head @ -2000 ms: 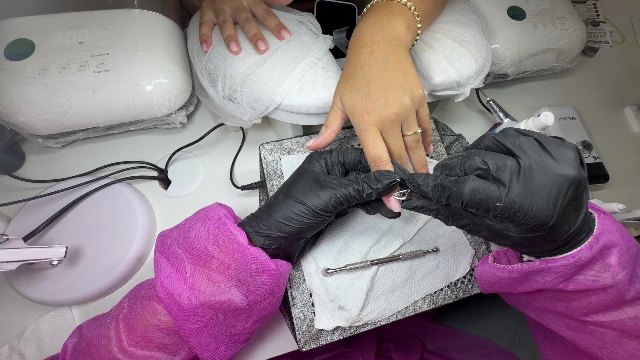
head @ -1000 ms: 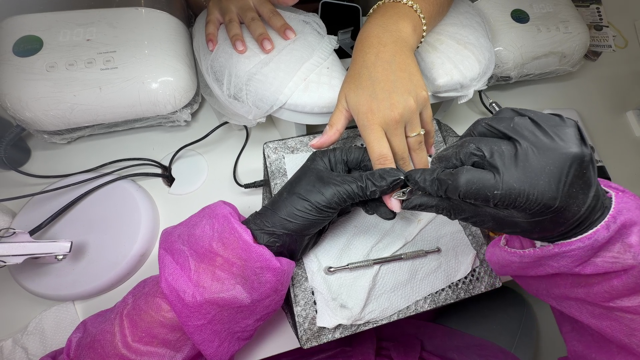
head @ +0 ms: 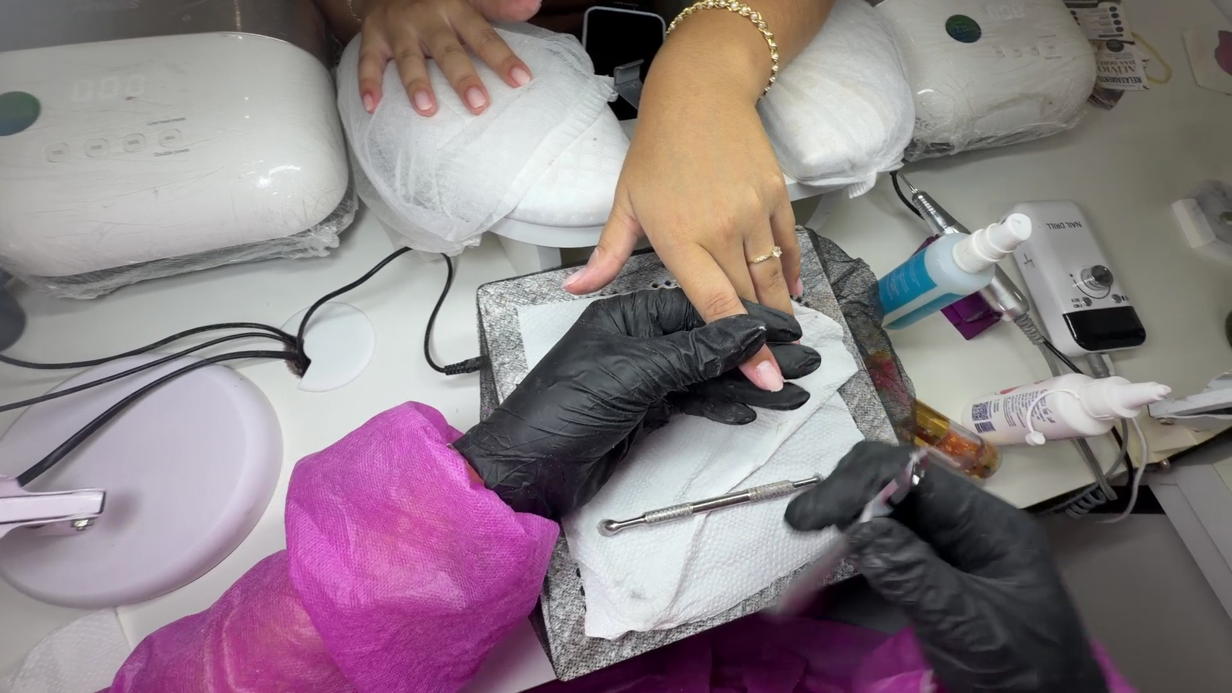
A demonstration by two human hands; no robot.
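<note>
My left hand [head: 626, 385], in a black glove and pink sleeve, grips a finger of another person's hand [head: 712, 192] above white paper towels [head: 712, 568]. The held finger's pink nail shows between my gloved fingers. My right hand [head: 943, 549], gloved too and blurred, is at the lower right, its fingers closed on a small metal tool [head: 895, 486], probably a cuticle nipper. A metal cuticle pusher [head: 707, 505] lies on the towels, its right end close to my right fingertips. Beneath is a grey speckled nail dust collector [head: 828, 260].
Two plastic-wrapped nail lamps [head: 173, 154] [head: 991, 67] stand at the back beside covered hand rests [head: 481, 144] [head: 837, 96]. The person's other hand [head: 433, 48] lies on one. At right are a blue-labelled spray bottle [head: 938, 274], a nail drill unit [head: 1078, 279] and a white bottle [head: 1059, 409]. Black cables [head: 221, 337] cross at left.
My right hand has drawn back from the held finger toward the lower right with the small tool in it. My left hand still holds the finger.
</note>
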